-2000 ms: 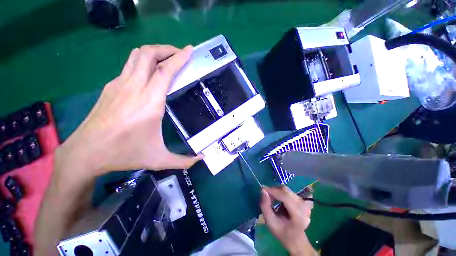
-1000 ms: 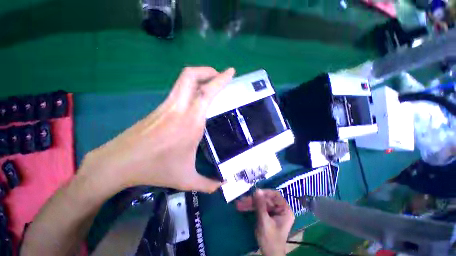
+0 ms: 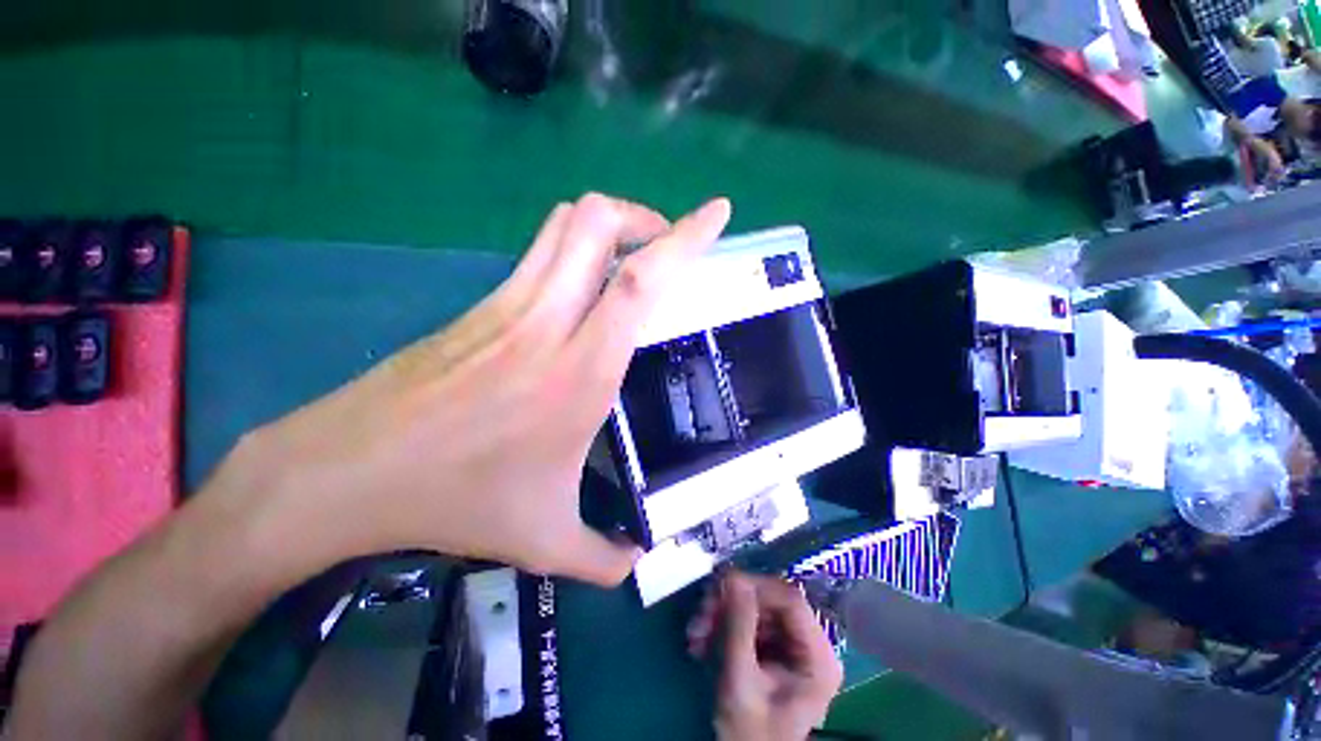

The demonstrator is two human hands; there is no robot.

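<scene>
My left hand (image 3: 478,420) grips the near screw feeder (image 3: 782,336), a silver-and-black box with an open top well, thumb at its lower left corner and fingers over its top left edge. The feeder sits tilted on the green bench. My right hand (image 3: 771,654) is just below the feeder's metal outlet (image 3: 742,524), fingers pinched together. A thin rod showed in it earlier; now it cannot be made out. Screws are too small to tell.
A second feeder (image 3: 1026,369) and a white box (image 3: 1123,420) stand at right. Striped pieces (image 3: 913,557) lie below them. A grey screwdriver (image 3: 1000,651) crosses the lower right. Black modules (image 3: 90,261) lie on a red mat (image 3: 102,449) at left. The jig (image 3: 500,651) is below. People's hands show far right.
The view has shifted, and the feeder held by my left hand appears less tilted. My right hand has moved up close to the outlet, and the thin rod is no longer visible.
</scene>
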